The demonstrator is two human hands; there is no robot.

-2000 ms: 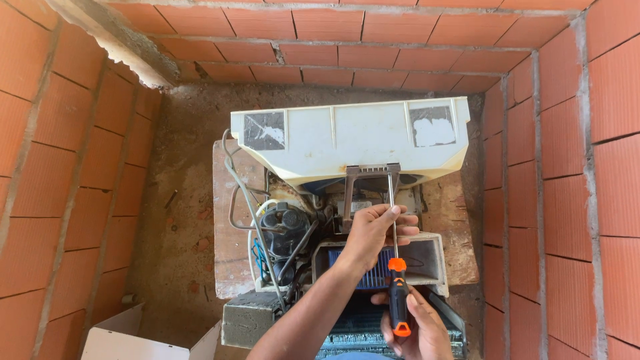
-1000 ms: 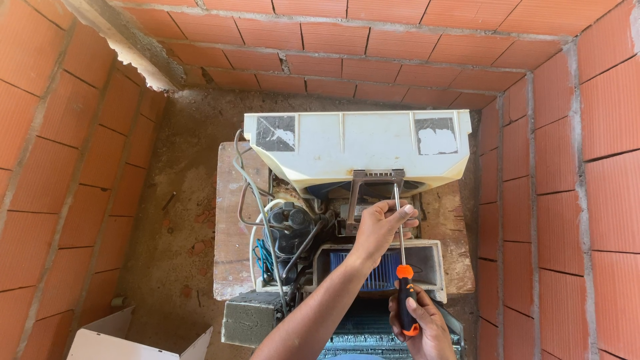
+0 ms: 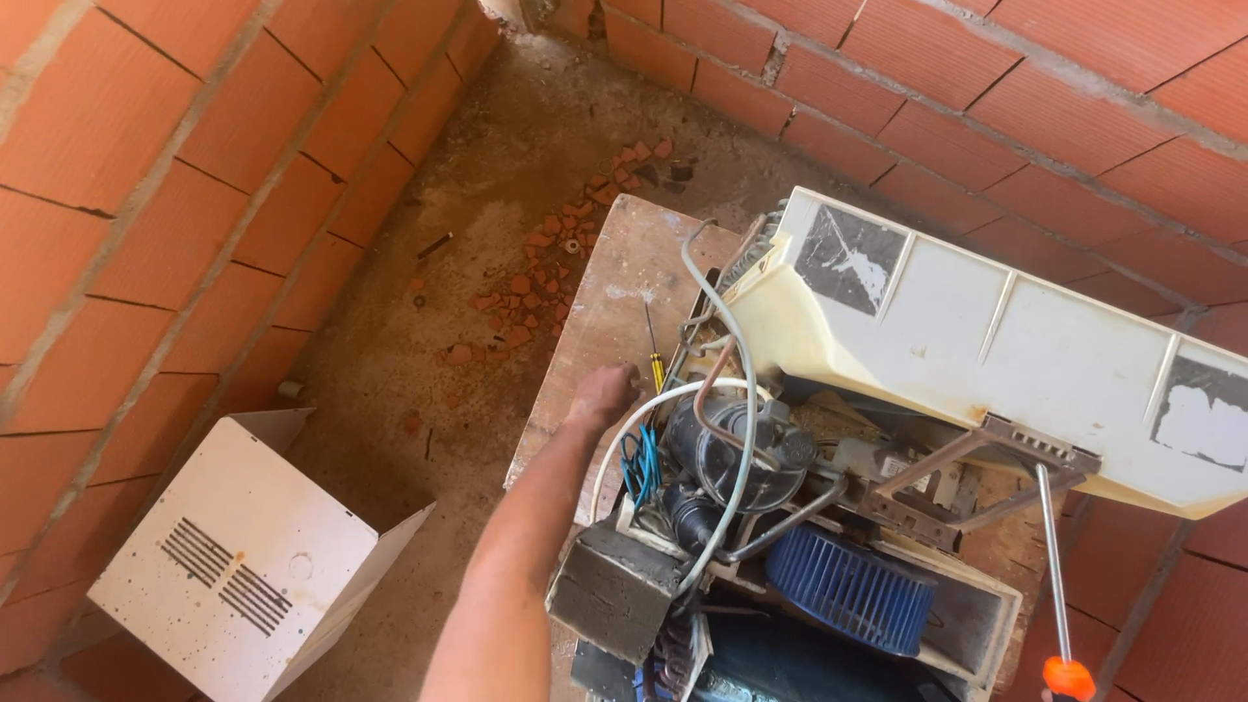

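Note:
An opened air conditioner shows its compressor (image 3: pixel 736 448), a blue blower wheel (image 3: pixel 850 588) and a metal bracket (image 3: pixel 916 492) beside the white plastic housing (image 3: pixel 985 341). My left hand (image 3: pixel 606 393), its fingers curled, is over the wooden board (image 3: pixel 585 341), close to the yellow handle of a small screwdriver (image 3: pixel 656 369); whether it touches the handle is unclear. At the lower right edge, my right hand (image 3: pixel 1053 695) barely shows, at the orange and black handle of a long screwdriver (image 3: pixel 1069 675). That tool's shaft reaches up to the bracket.
On the left of the floor stands a bent, slotted metal cover (image 3: pixel 234 556). Broken brick pieces (image 3: pixel 526 292) lie behind the board. A grey block (image 3: pixel 616 590) sits at the unit's front left corner. Hollow-brick walls (image 3: pixel 936 127) enclose the space.
My left hand has let go of the long screwdriver's shaft and moved left, to beside the small yellow screwdriver. The view has swung left.

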